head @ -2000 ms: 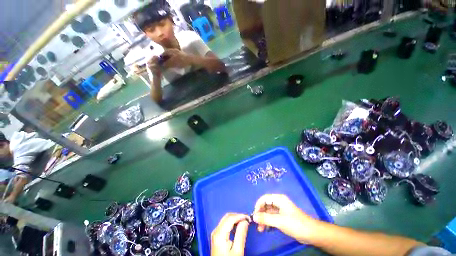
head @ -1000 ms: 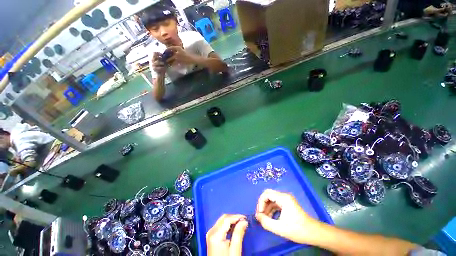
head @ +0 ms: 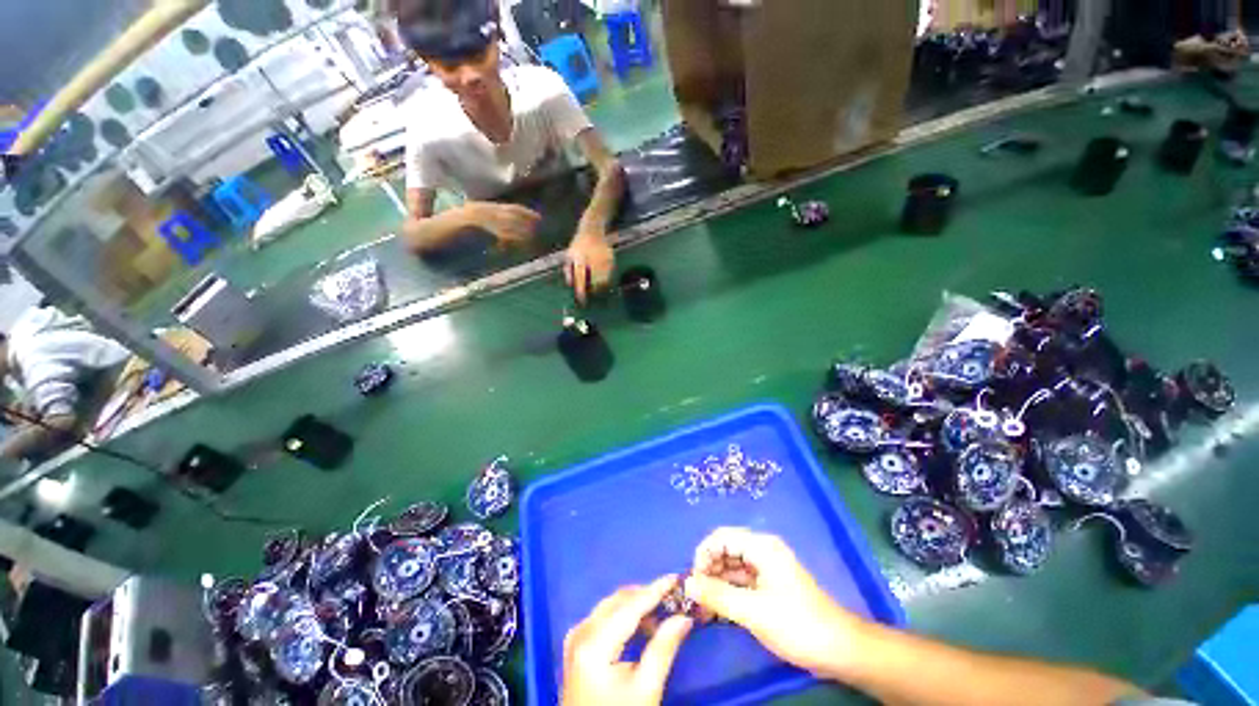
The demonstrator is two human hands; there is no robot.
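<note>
The blue tray (head: 608, 517) lies in front of me, with a cluster of tiny shiny rings (head: 726, 473) near its far side. My left hand (head: 621, 646) and my right hand (head: 759, 596) meet over the tray's near half. Their fingertips close on a small dark part (head: 675, 603) with a shiny spot; the fingers hide most of it. Piles of round wired units lie on both sides of the tray, the left pile (head: 409, 568) touching or close to its edge and the right pile (head: 987, 473) beyond its right rim.
Black cylinders (head: 931, 204) and a few wired units (head: 809, 213) stand along the green worktop (head: 718, 331). A person opposite (head: 504, 152) reaches over the rail to a cylinder (head: 586, 350). A grey-white device (head: 152, 641) is at lower left, a light-blue object (head: 1233, 659) at lower right.
My hands, apart one second ago, have come together at the fingertips. The cylinders and units along the worktop have moved right. The person opposite has lowered their hands and reached forward.
</note>
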